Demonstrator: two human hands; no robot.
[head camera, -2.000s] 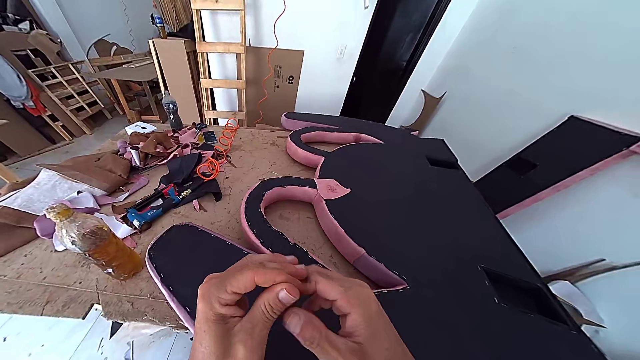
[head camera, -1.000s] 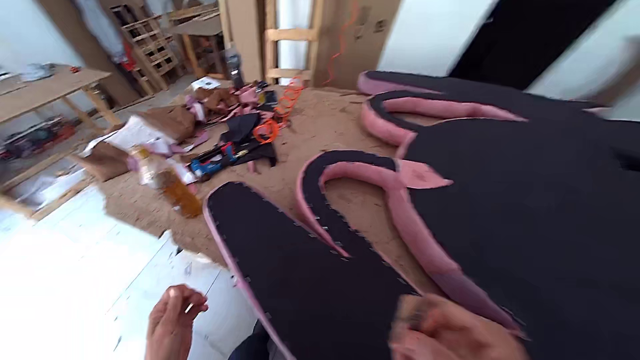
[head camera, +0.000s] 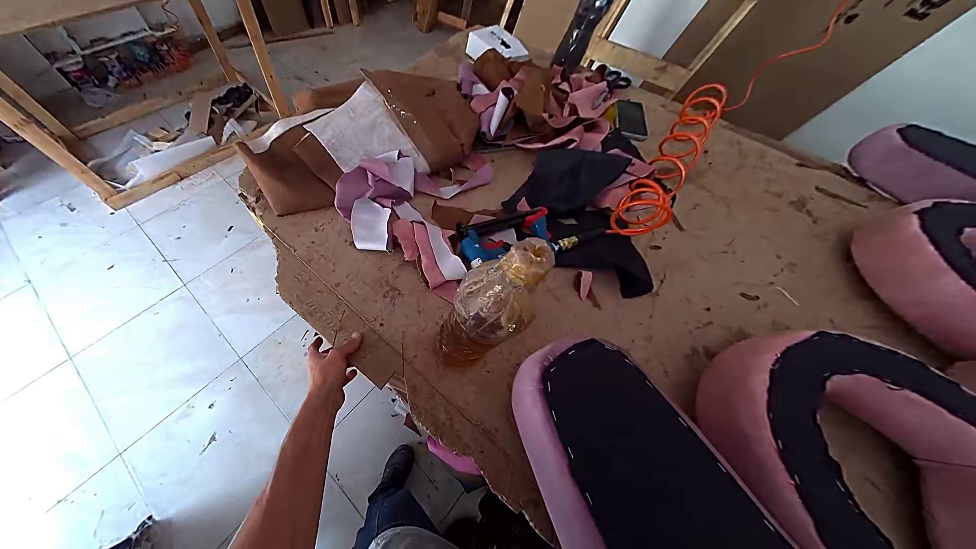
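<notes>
My left hand (head camera: 333, 367) is at the ragged edge of the cardboard-covered table (head camera: 366, 305), thumb on top and fingers spread at the rim; it holds no loose object. My right hand is out of view. To the right of my left hand stands a wrinkled plastic bottle (head camera: 496, 297) with amber liquid in its lower part. Behind it lies a blue and black pneumatic staple gun (head camera: 484, 244), joined to a coiled orange air hose (head camera: 644, 206). At the lower right rests a pink upholstered piece with stapled black backing (head camera: 610, 427), beside a curved one (head camera: 808, 396).
Fabric scraps (head camera: 381, 183), brown material (head camera: 427, 114), scissors (head camera: 614, 80) and a white box (head camera: 496, 43) lie on the far part of the table. A wooden frame (head camera: 259, 57) stands on the tiled floor at the left. Cardboard sheets lean at the back right.
My hands were together over the black-backed piece, then came apart. My left hand has moved to the table edge; my right hand has left the view. The view has swung left and down.
</notes>
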